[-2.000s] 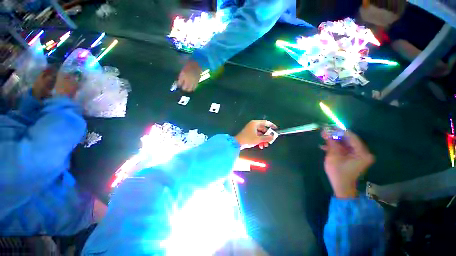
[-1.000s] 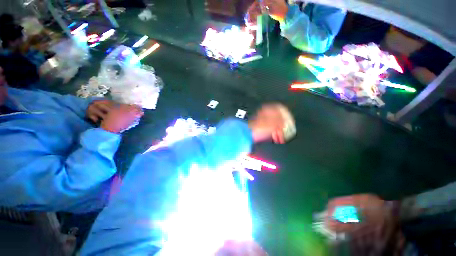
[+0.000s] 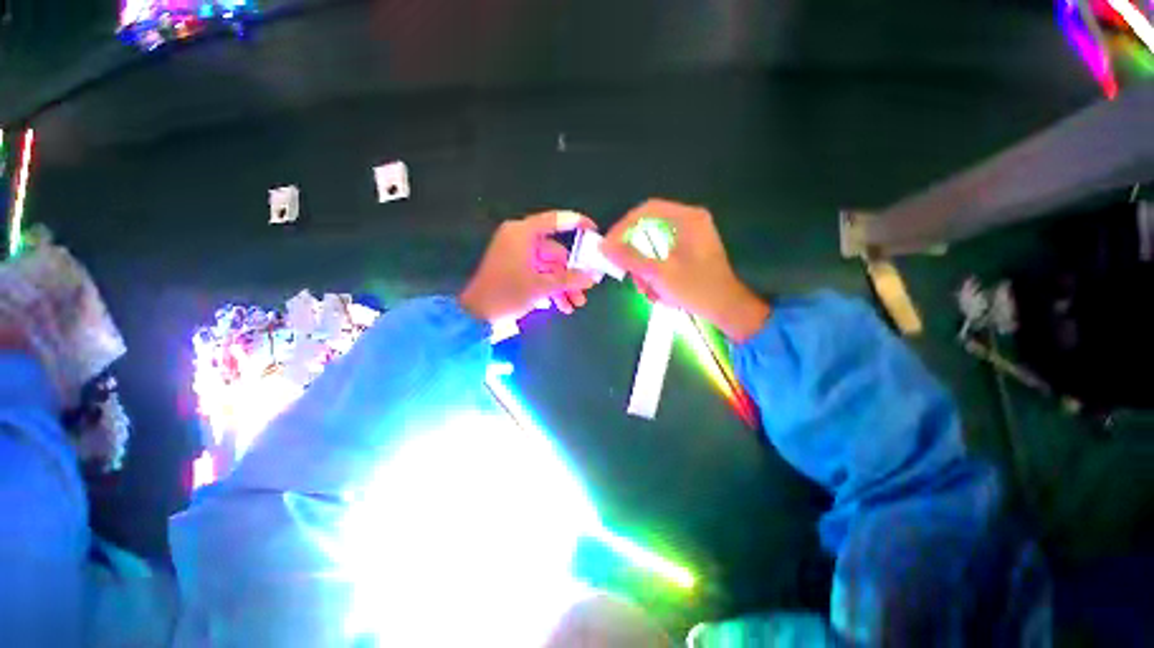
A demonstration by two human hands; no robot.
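Note:
My left hand (image 3: pixel 529 268) and my right hand (image 3: pixel 677 263) meet above the dark green bench. My left fingers hold a white square housing (image 3: pixel 586 249), and a white band is on one fingertip. My right fingers grip the end of an LED light strip (image 3: pixel 719 365) against the housing. The lit strip hangs below my right hand, glowing green to red. A flat white strip (image 3: pixel 652 363) hangs beside it. Whether the housing and the strip's end are joined cannot be told.
Two white square housings (image 3: pixel 391 181) lie at the upper left. A heap of small white parts (image 3: pixel 285 344) is beside my left sleeve, with lit LED assemblies (image 3: pixel 443 544) glaring below. A grey metal support (image 3: pixel 1000 171) slants at right. A neighbour's blue sleeve (image 3: pixel 44 468) is far left.
My hands have come together at the centre, both on small parts. My right hand, apart at the lower right before, now holds a lit strip. The view has shifted down and closer.

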